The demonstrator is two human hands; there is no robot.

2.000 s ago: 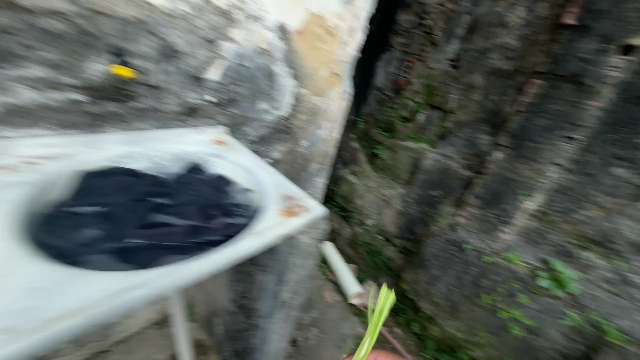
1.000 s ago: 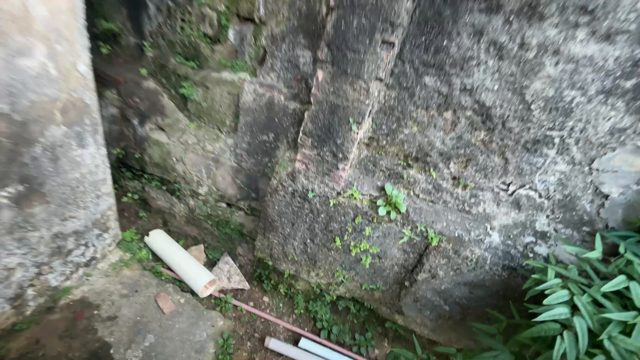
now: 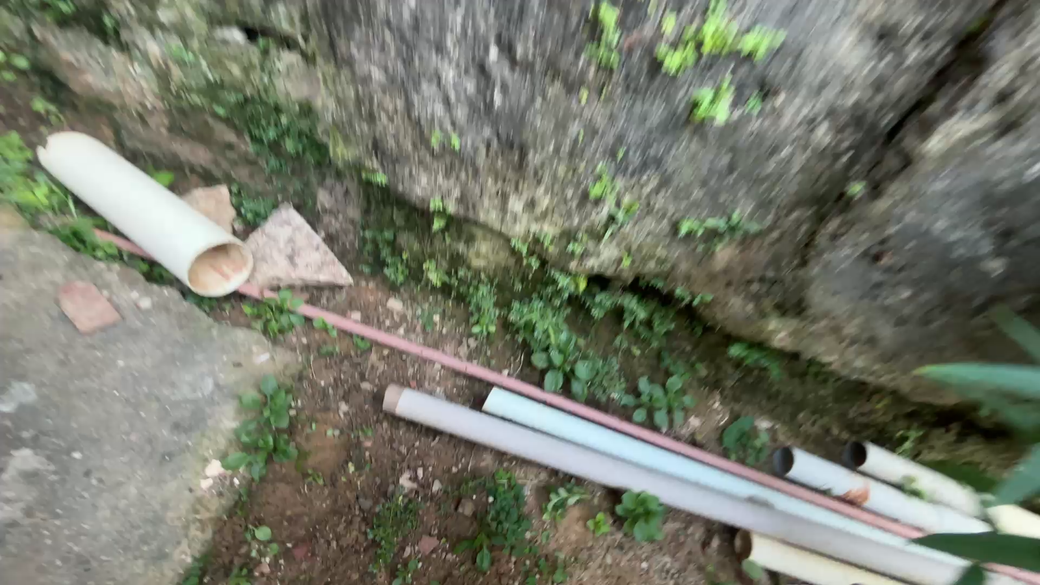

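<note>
Neither my left hand nor my right hand shows in the head view. A wide, short white plastic pipe (image 3: 142, 211) lies at the upper left, its open end beside a flat triangular stone piece (image 3: 296, 250). A thin pink pipe (image 3: 487, 374) passes beneath it and runs down to the lower right. Beside that lie a pale blue pipe (image 3: 601, 435) and a greyish-lilac pipe (image 3: 552, 459) on the soil.
A weathered stone wall (image 3: 504, 106) with small green plants rises behind. Concrete paving (image 3: 106, 422) with a reddish fragment (image 3: 88, 306) lies at left. Several shorter pipes, one cream (image 3: 812, 561), lie at lower right, near green leaves (image 3: 983, 382) at the right edge.
The view has swung right and down, away from the white basin holding dark cloth. The green stems and the bit of a hand seen two seconds ago are out of view.
</note>
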